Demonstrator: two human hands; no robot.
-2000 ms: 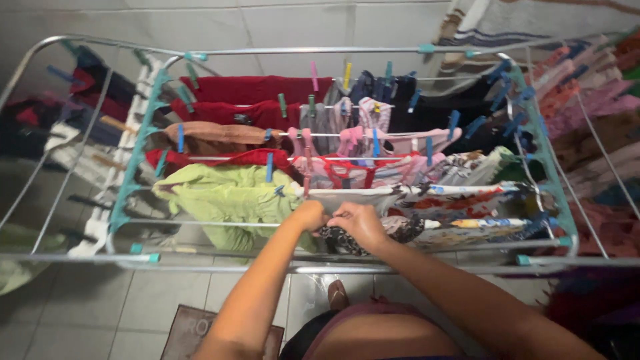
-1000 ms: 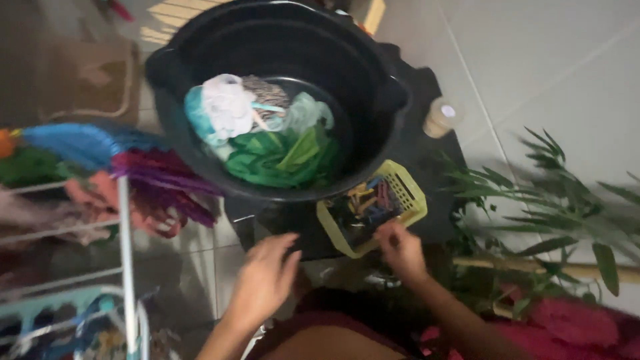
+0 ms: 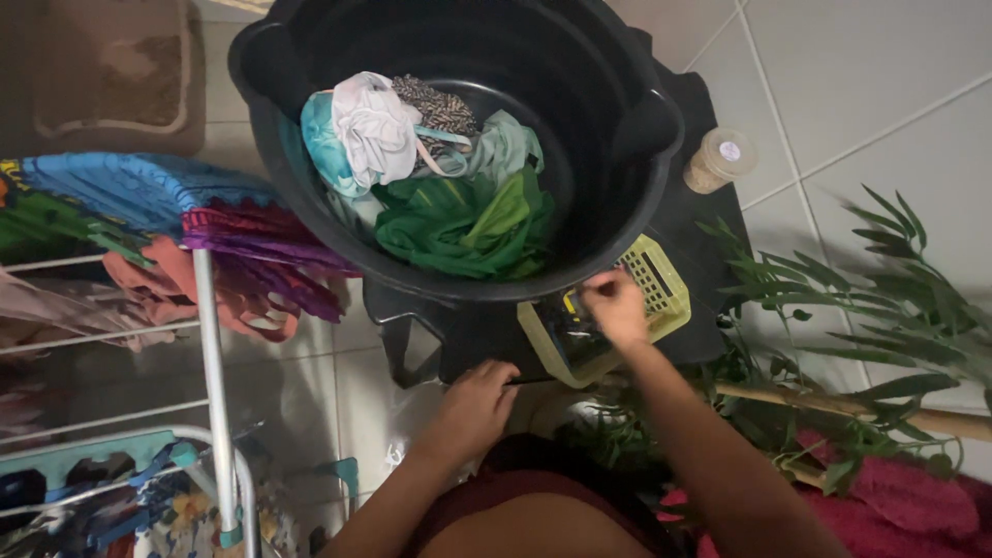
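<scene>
My right hand (image 3: 617,304) reaches into a yellow plastic basket (image 3: 676,291) of clothespins, its fingers bent over them; whether it grips one is hidden. My left hand (image 3: 482,399) hangs by the near edge of a black plastic table (image 3: 473,337), fingers loosely apart, holding nothing. Above both hands a large black tub (image 3: 589,70) rests on the table. It holds green cloth (image 3: 473,225), a white garment (image 3: 376,128), a patterned brown piece (image 3: 434,108) and pale green cloth (image 3: 508,147).
A metal drying rack (image 3: 213,372) with hung clothes stands at the left. A lidded plastic cup (image 3: 719,161) sits on the table's right side. Leafy branches (image 3: 876,287) and a pink cloth (image 3: 899,496) lie at the right. A brown bin (image 3: 116,70) is at the upper left.
The view has swung from the drying rack to the tub. Both hands were together at the rack's rods; since then my right hand has moved farther into the clothespin basket.
</scene>
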